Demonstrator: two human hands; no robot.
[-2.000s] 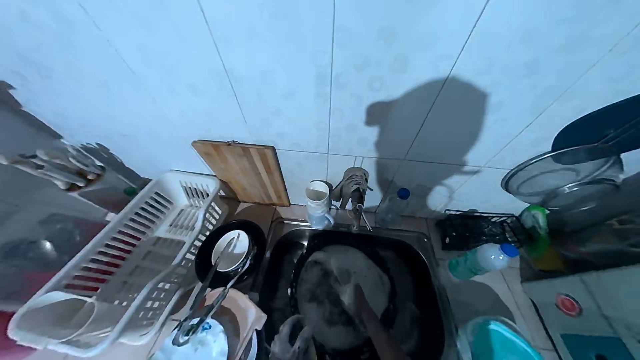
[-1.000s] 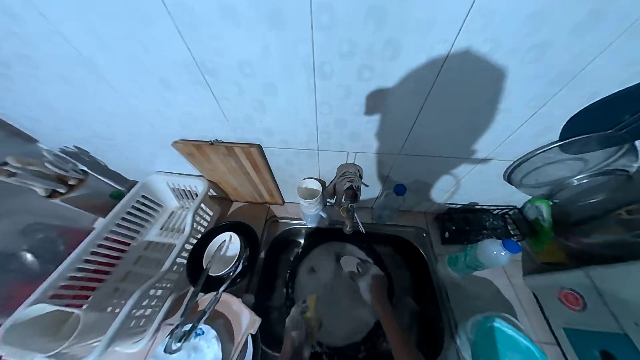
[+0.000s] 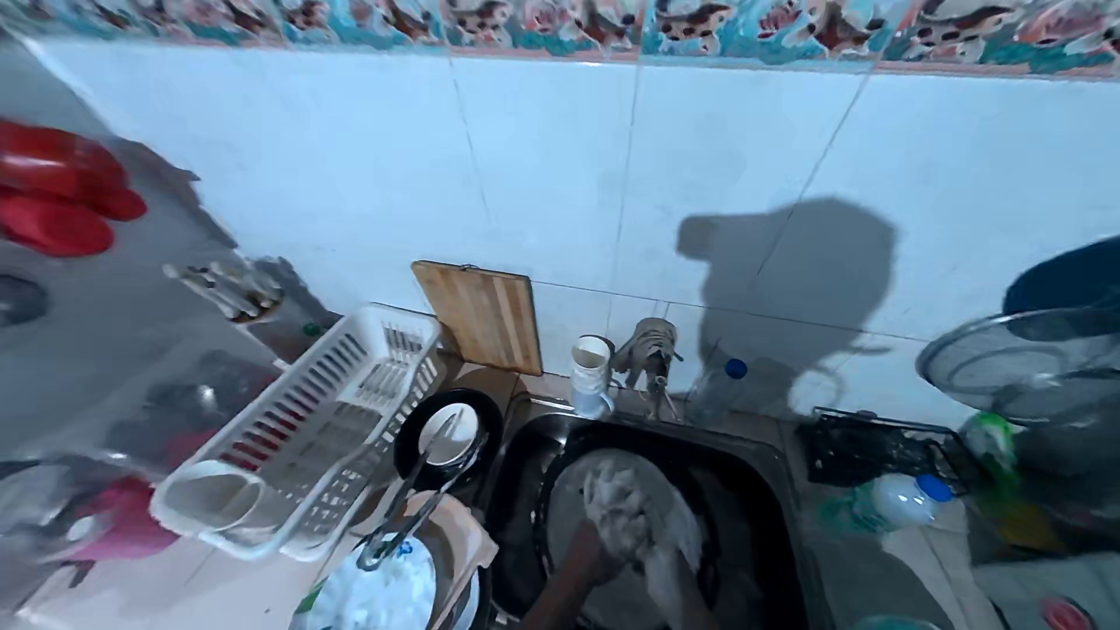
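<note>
A round pan or basin (image 3: pixel 577 490) of greyish, sudsy water stands in the dark sink (image 3: pixel 752 525). Both hands are over it, close together and coated in foam. My left hand (image 3: pixel 608 534) is by a pale, foamy mass (image 3: pixel 619 503), perhaps a sponge or cloth; its fingers blend into the suds. My right hand (image 3: pixel 669 547) lies just to the right, blurred and foamy, and whether it holds anything is not clear. Behind the sink rises a cloth-wrapped tap (image 3: pixel 652 350), with stacked white cups (image 3: pixel 591 376) to its left.
To the left are a white plastic dish rack (image 3: pixel 297 437), a dark bowl (image 3: pixel 407 437) with a white one inside, tongs (image 3: pixel 402 525) and stacked plates (image 3: pixel 376 591). A wooden cutting board (image 3: pixel 486 319) leans on the wall. Bottles (image 3: pixel 901 503) and a black basket (image 3: pixel 875 446) stand right.
The hands, apart over the pan one second ago, are now close together with more foam on them. The yellowish thing near the left hand no longer shows. The view has tilted up.
</note>
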